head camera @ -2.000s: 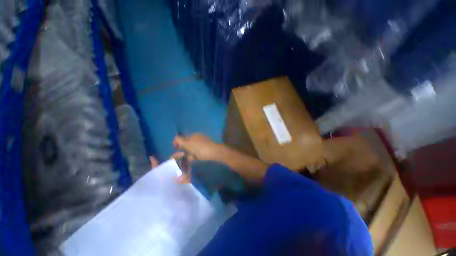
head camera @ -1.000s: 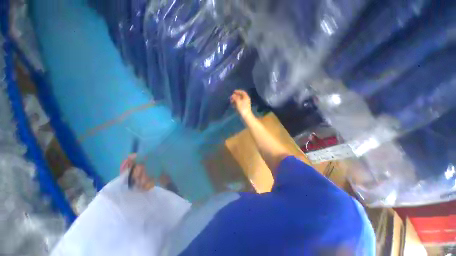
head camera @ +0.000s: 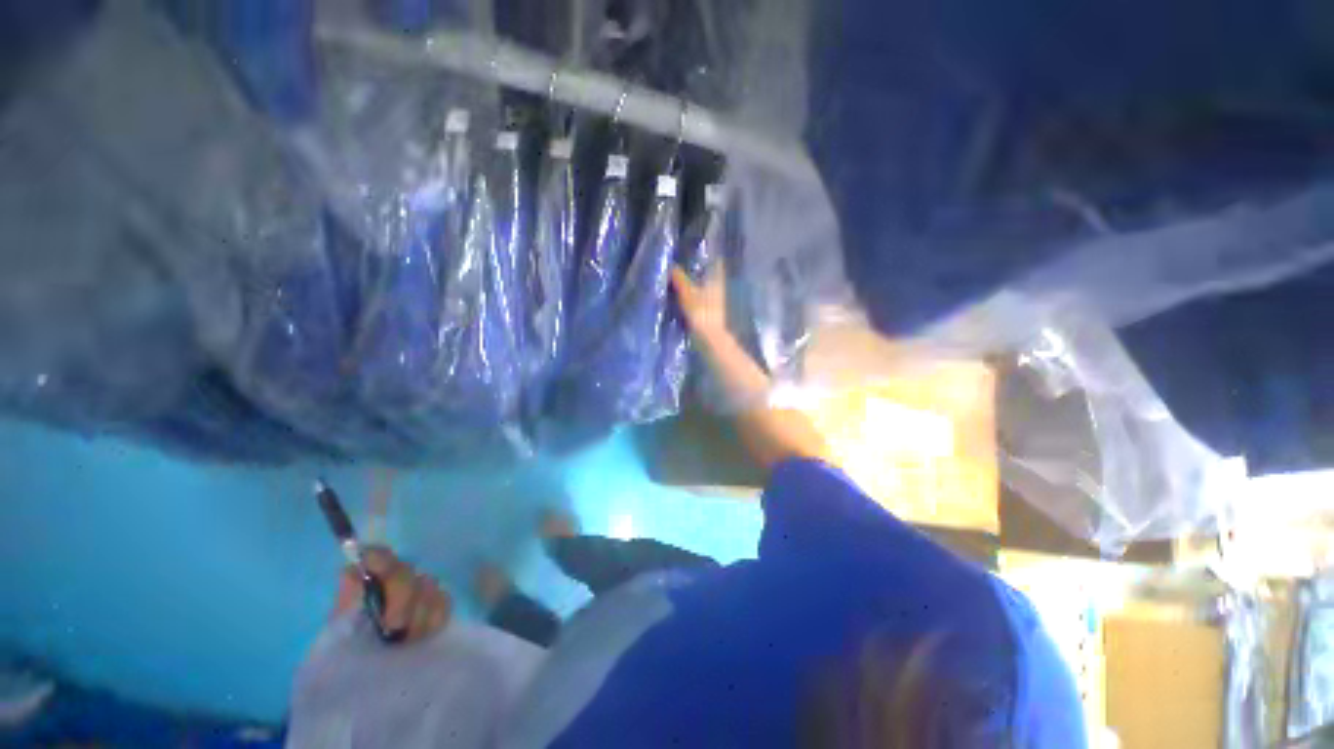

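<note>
My left hand (head camera: 398, 597) is at the lower left, closed around a dark pen (head camera: 351, 556) and the top of a white pick list (head camera: 410, 691). My right hand (head camera: 702, 305) is stretched forward at the front end of a row of bagged garments (head camera: 585, 278), navy cloth in shiny clear plastic with small white tags at the top. Its fingers look spread against the plastic of the end garments. The hand is blurred, and whether it touches them firmly cannot be told.
A pale garment rail (head camera: 585, 91) with hooks runs above the garments. Cartons (head camera: 914, 439) stand right of my right arm. More plastic-covered dark garments (head camera: 1083, 161) hang at the upper right. Blue floor (head camera: 161, 542) shows at the left.
The view has turned to face the hanging row, with rail and tags now visible. My right hand has moved from in front of the garments onto the row. My left hand still holds the list.
</note>
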